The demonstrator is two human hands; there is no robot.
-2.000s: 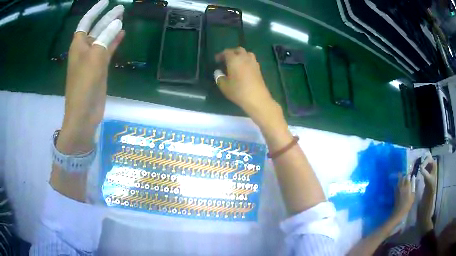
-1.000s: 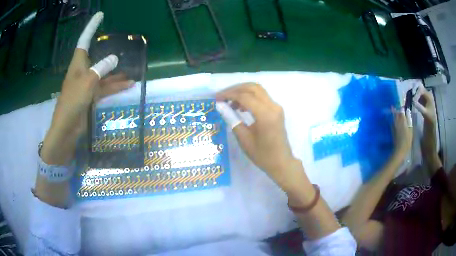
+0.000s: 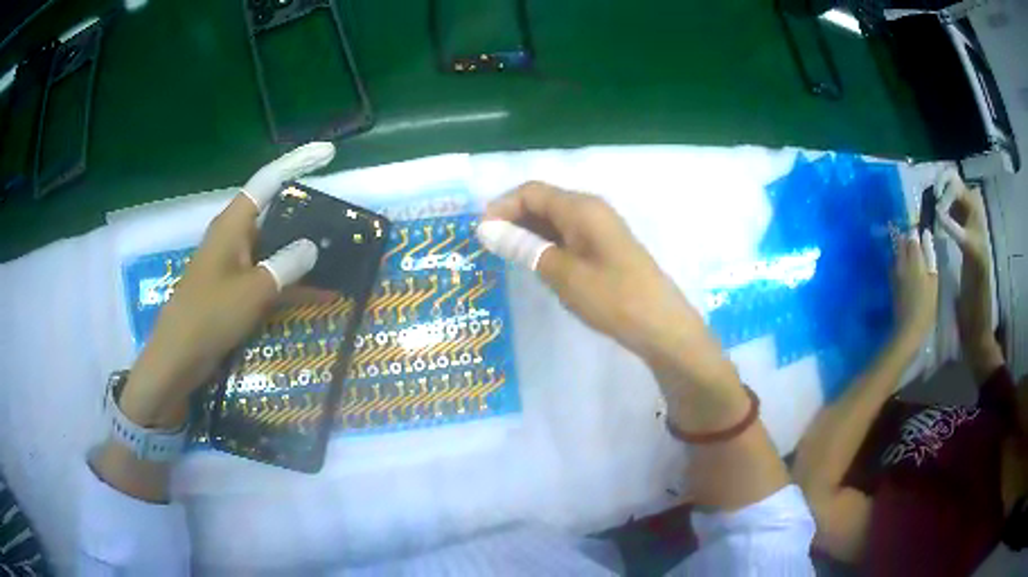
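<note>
My left hand [image 3: 209, 287], with white finger cots, holds a black phone middle frame [image 3: 338, 242] tilted over the blue flex carrier sheet [image 3: 434, 389]. Its solid plate with gold contacts is at the top, its open window below. The sheet shows rows of slanted orange strips and white-ringed circles. My right hand [image 3: 586, 265] is at the sheet's upper right corner, thumb in a white cot and index finger close together there. Whether a flex circuit is pinched between them cannot be made out.
A green conveyor belt [image 3: 631, 113] carries several black frames [image 3: 304, 73] across the far side. Crumpled blue film [image 3: 834, 248] lies at right on the white work surface [image 3: 609, 451]. Another person's hands [image 3: 919, 282] hold a small dark object at far right.
The left hand picked a frame off the belt and brought it over the sheet, then tilted it. The right hand moved from the belt to the sheet's corner. Belt frames shifted left.
</note>
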